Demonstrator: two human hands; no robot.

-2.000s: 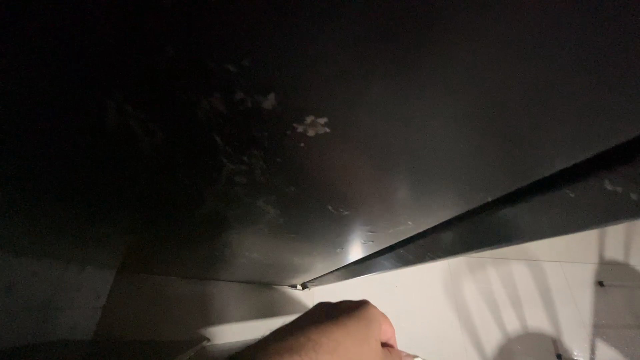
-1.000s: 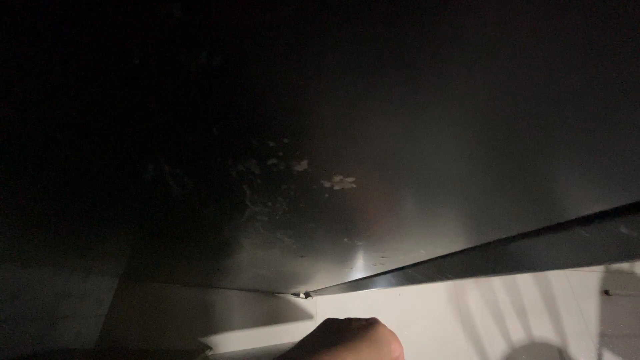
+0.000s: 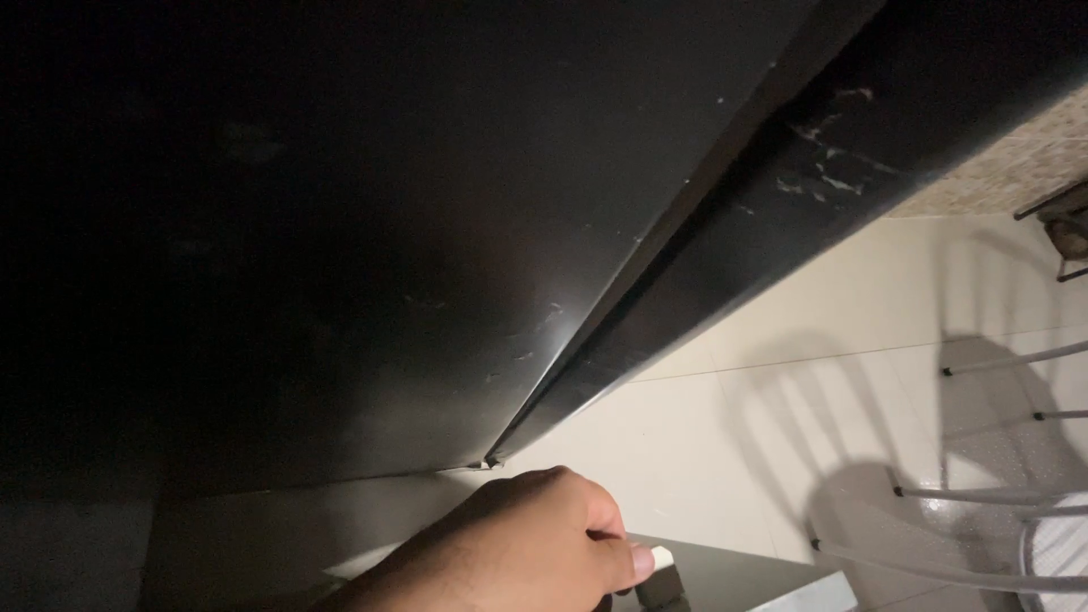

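Note:
My left hand (image 3: 544, 544) comes in from the bottom edge, its fingers bent and its thumb and fingertips pinched on a small pale-tipped piece (image 3: 662, 558). A darker grey-brown part shows just below that piece; whether the two are joined is unclear. Above the hand, a large glossy black panel (image 3: 340, 255) fills the left and top of the view. Along its right side runs a dark gap, then a second black panel edge (image 3: 816, 161) with pale scuffs. The hand appears just below the panels' bottom corner (image 3: 490, 463). My right hand is out of view.
Pale floor tiles (image 3: 680, 442) lie at the right, with chair-shaped shadows across them. Thin metal legs with dark tips (image 3: 952, 578) stand at the lower right. A grey-green board with a pale edge (image 3: 748, 565) lies low, beside the hand. A speckled surface (image 3: 977, 170) shows at upper right.
The view has turned, so the black edge runs more steeply and more floor and metal legs show. More of my left hand is visible, with the pale-tipped piece at its fingertips.

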